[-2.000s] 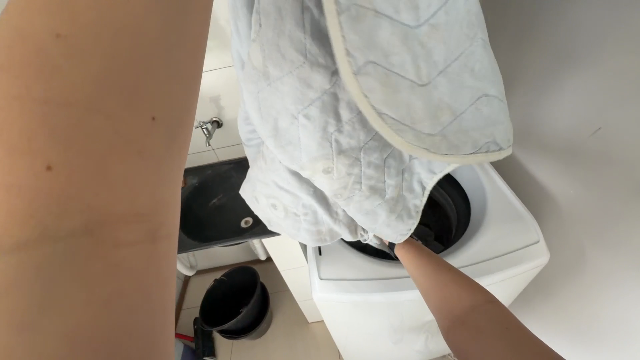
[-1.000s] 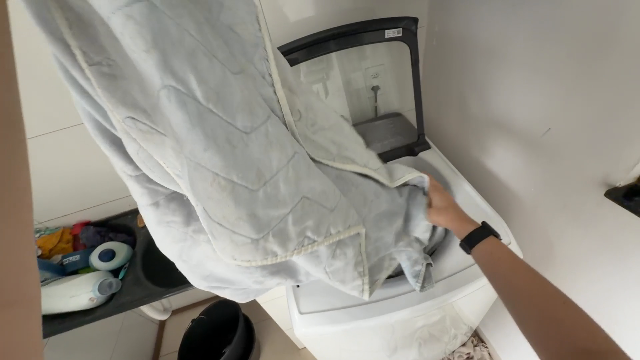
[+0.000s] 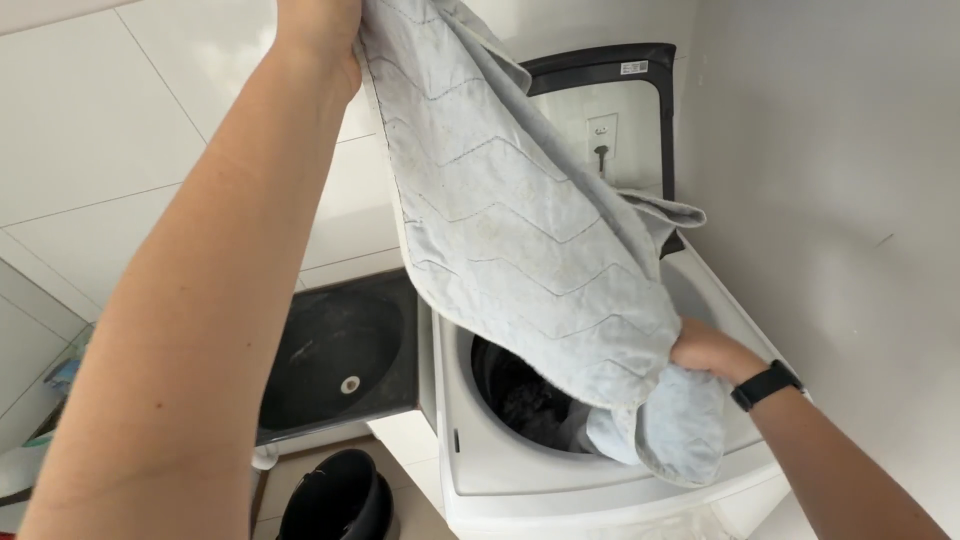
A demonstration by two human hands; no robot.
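Note:
A pale blue quilted cover [image 3: 517,217] with cream edging hangs slanting between my hands. At the top of the view my left hand [image 3: 322,41] grips its upper edge; the fingertips are partly out of view. My right hand [image 3: 709,349], with a black watch on the wrist, holds the gathered lower part over the right side of the washing machine [image 3: 495,480]. The machine is a white top-loader with its dark-framed lid [image 3: 667,112] raised. Part of the cover hangs into the drum opening [image 3: 525,401], where dark contents are dimly visible.
Left of the machine is a black laundry sink [image 3: 337,349] with a drain. Black buckets [image 3: 330,495] stand on the floor below it. A wall socket [image 3: 601,131] with a plug is behind the lid, and a grey wall [image 3: 847,187] rises close on the right.
My right hand, down at the drum opening two seconds ago, is now above the machine's right side with part of the cover. My left hand has come into view at the top.

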